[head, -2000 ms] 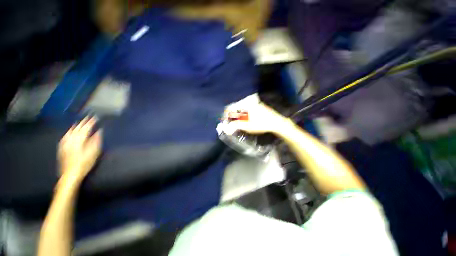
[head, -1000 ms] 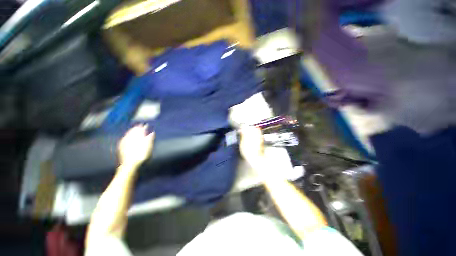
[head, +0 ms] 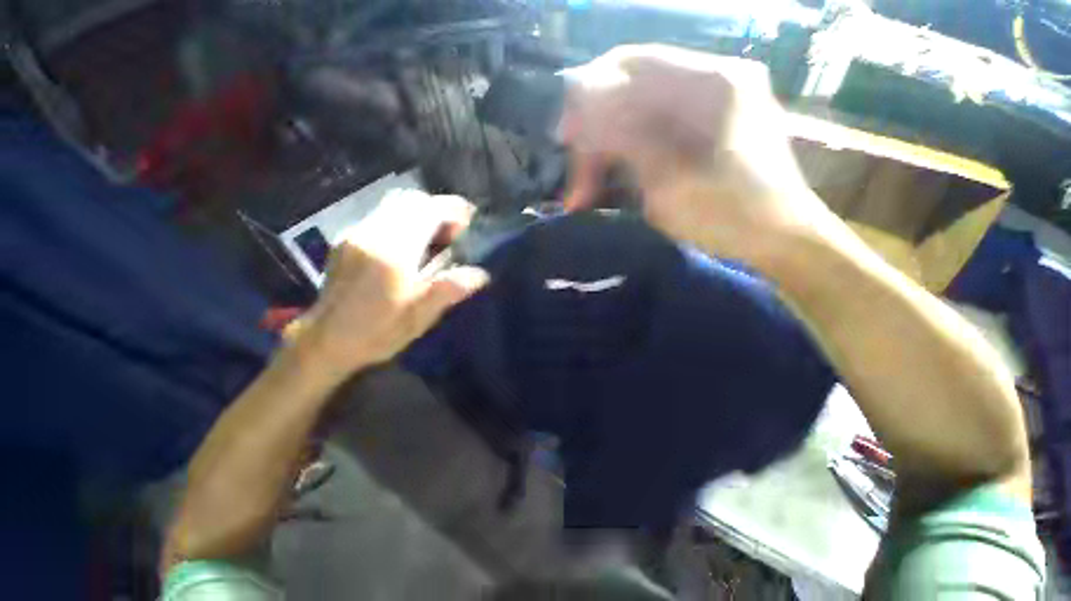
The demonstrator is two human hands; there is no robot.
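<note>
A navy garment (head: 693, 376) hangs in front of me, held up off the board. A small white label (head: 585, 284) shows near its upper edge. My right hand (head: 675, 135) is raised above the garment and grips its top edge; the hand is blurred and the fingertips are partly hidden. My left hand (head: 388, 276) is at the garment's upper left, with thumb and fingers closed around its dark edge. A silver object with a red part, perhaps the steam iron (head: 867, 475), lies on the pale table (head: 781, 511) beside my right forearm.
An open cardboard box (head: 904, 194) is behind my right forearm. Large navy cloth (head: 106, 329) hangs at the left. A blurred red object (head: 211, 129) is at the upper left. A grey surface (head: 435, 470) shows below the garment.
The view has swung around. Both hands have come up from the board, and the navy garment is now lifted between them. My right hand has let go of the iron it held two seconds ago.
</note>
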